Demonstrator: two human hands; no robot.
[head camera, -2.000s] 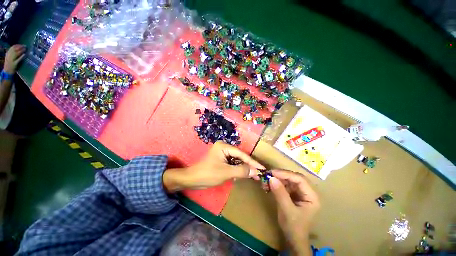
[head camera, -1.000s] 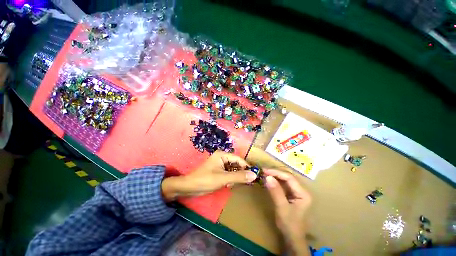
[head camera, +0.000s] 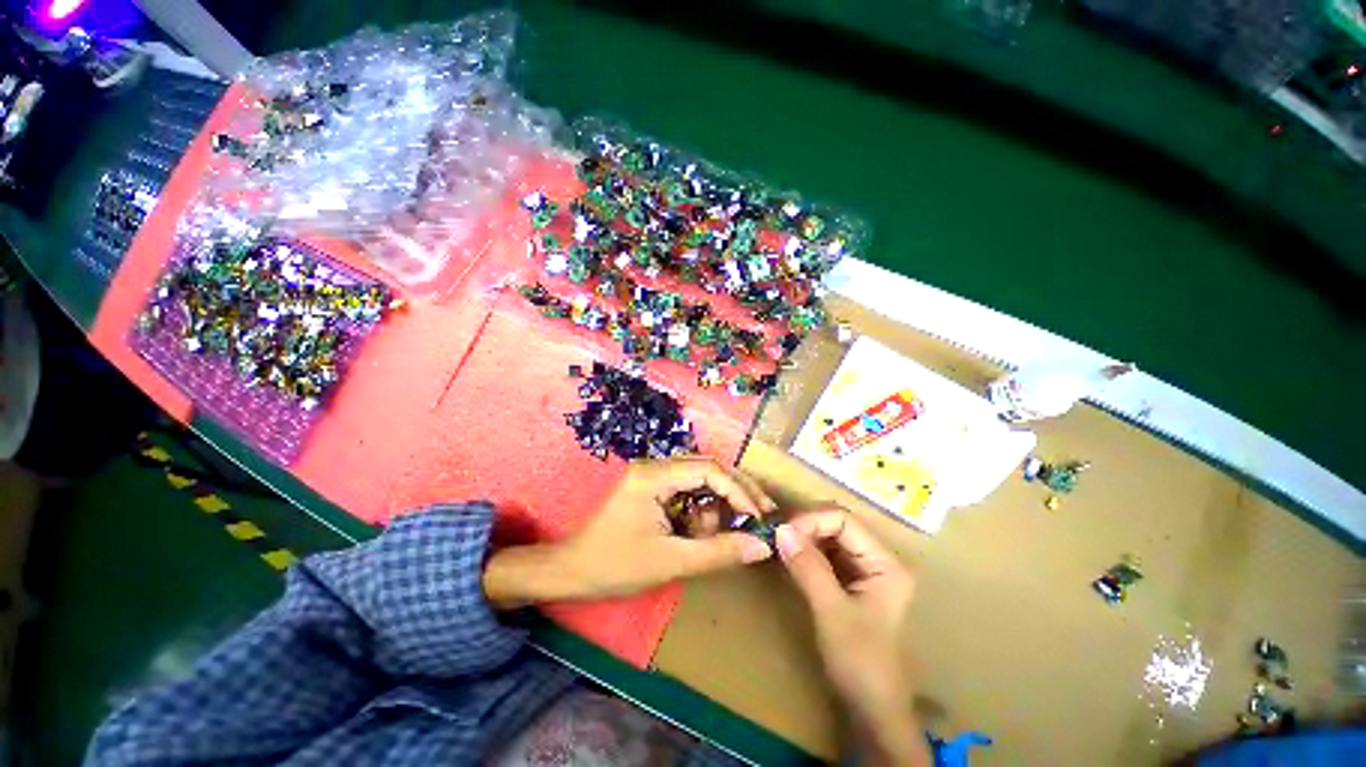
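Note:
My left hand (head camera: 652, 528) is bare and holds a small circuit-board module (head camera: 758, 529) between thumb and fingertips, over the edge between red mat and brown board. More small brownish pieces (head camera: 695, 511) show in its curled fingers. My right hand (head camera: 850, 577) touches the same module with thumb and index fingertip; whether it grips a piece of its own is too small to tell. A pile of black square pieces (head camera: 629, 412) lies on the red foam mat (head camera: 435, 450) just beyond my left hand.
Modules fill a clear blister tray (head camera: 682, 262) behind the black pile and a purple tray (head camera: 225, 375) at left. Clear plastic trays (head camera: 375, 135) lie upper left. A white box (head camera: 884, 435), a small bottle (head camera: 1034, 393) and loose modules (head camera: 1116, 581) lie on the brown board (head camera: 989, 629).
The view has shifted slightly. Both hands stay together at the module, which has been turned between the fingertips. The person at the far left has mostly gone out of view.

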